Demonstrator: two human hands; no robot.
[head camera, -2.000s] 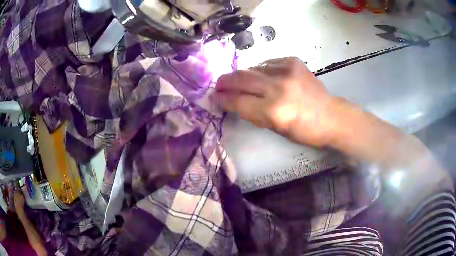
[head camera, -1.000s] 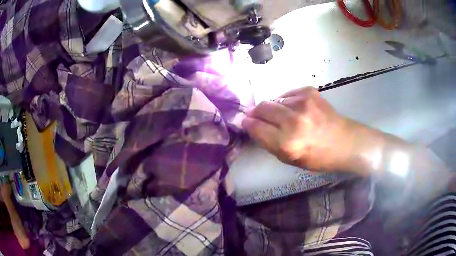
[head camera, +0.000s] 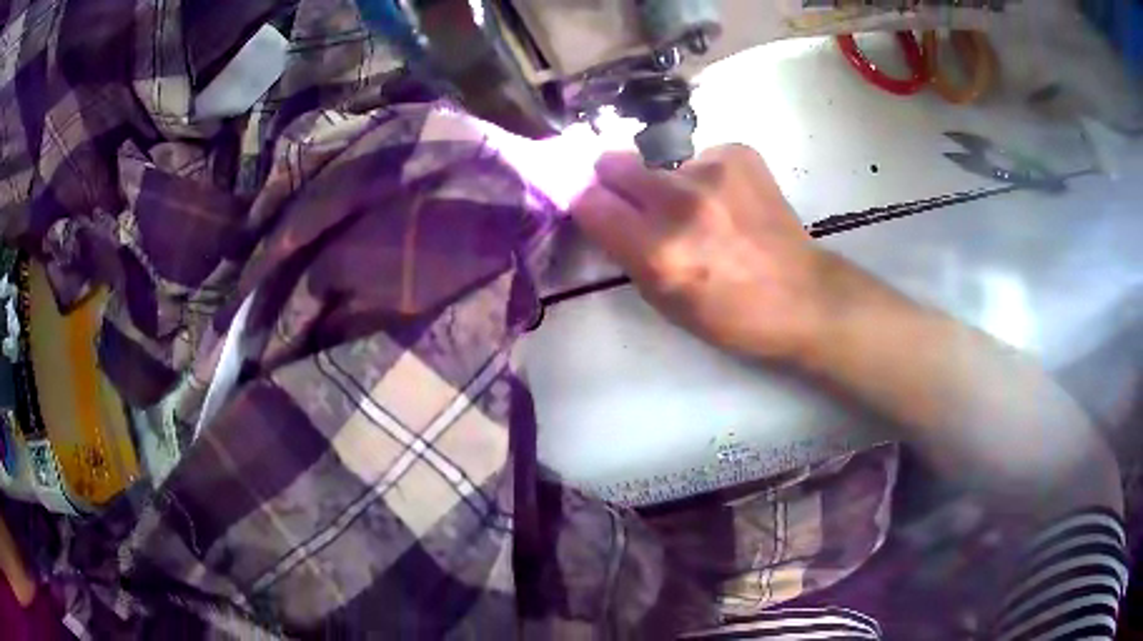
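Note:
Purple, white and dark plaid fabric (head camera: 414, 438) covers the left half of the view and hangs over the front edge of the white machine bed (head camera: 702, 388). My right hand (head camera: 702, 244) lies on the bed by the needle area, fingers bent down at the fabric's right edge under the glare. Glare hides the fingertips, so their hold on the fabric is unclear. The sewing machine head (head camera: 564, 50) is above, with a bright white-violet lamp glow (head camera: 564, 157) at the needle. My left hand is not in view.
Red and orange scissor handles (head camera: 887, 69) lie at the bed's back. Small nippers (head camera: 1003, 163) lie at the right. A ruler tape (head camera: 702, 476) runs along the front edge. A pale slip (head camera: 245, 75) lies on the plaid. A yellow-brown object (head camera: 94, 401) is at left. Part of another person's arm (head camera: 13, 564) shows lower left.
My right hand has moved up toward the needle area. The plaid has shifted left, uncovering more of the bed and its dark seam line. The view has shifted too.

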